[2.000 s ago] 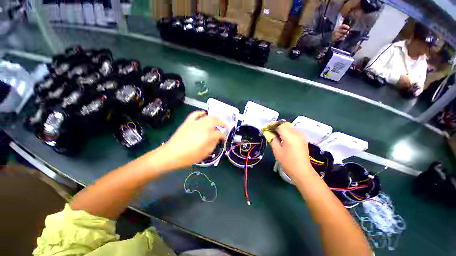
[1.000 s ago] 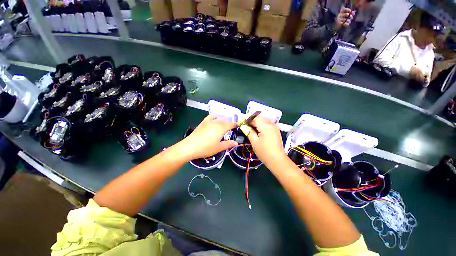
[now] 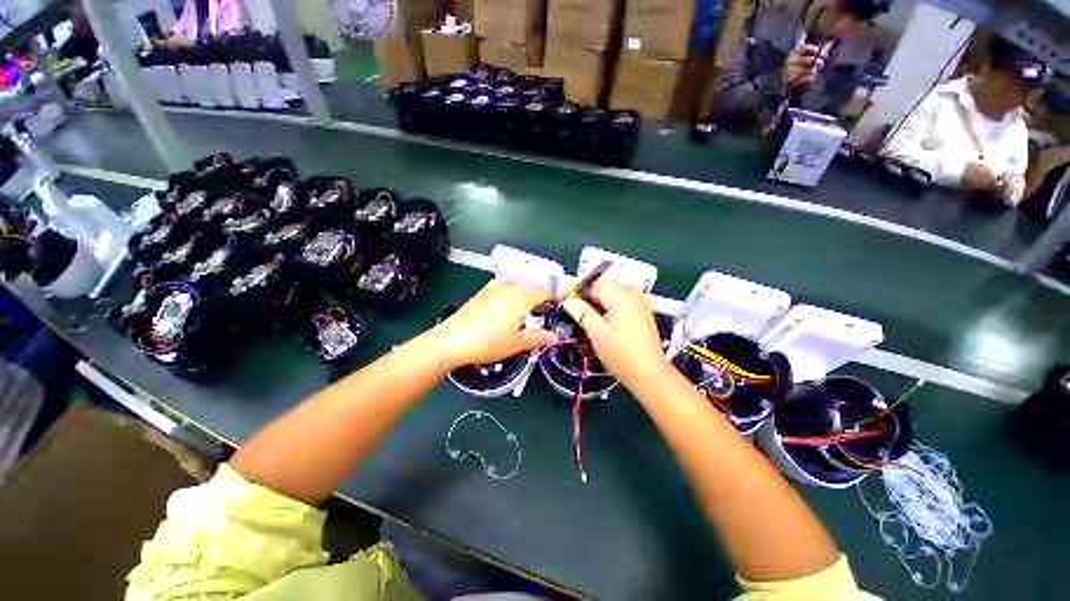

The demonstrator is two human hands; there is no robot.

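Four white camera housings with black insides and flat white brackets stand in a row; one at the right (image 3: 818,467) and one beside it (image 3: 751,413) show red, yellow and black wires. My left hand (image 3: 513,323) is over the second housing from the left (image 3: 583,384), fingers at its top edge; what it pinches cannot be told. My right hand (image 3: 618,325) holds a slim dark screwdriver (image 3: 594,277) over the same housing, its tip hidden by the fingers. A red and black lead (image 3: 578,437) hangs from this housing onto the green bench.
Many black camera head modules (image 3: 258,277) mass at the left. A thin clear loop (image 3: 485,445) lies in front of the housings, and a translucent tangled pile (image 3: 935,507) at the right. Black units (image 3: 516,108), cartons (image 3: 580,45) and two people are across the bench.
Both hands came together over the second housing from the left and have stayed there. The two right housings now stand more apart. The view has shifted slightly.
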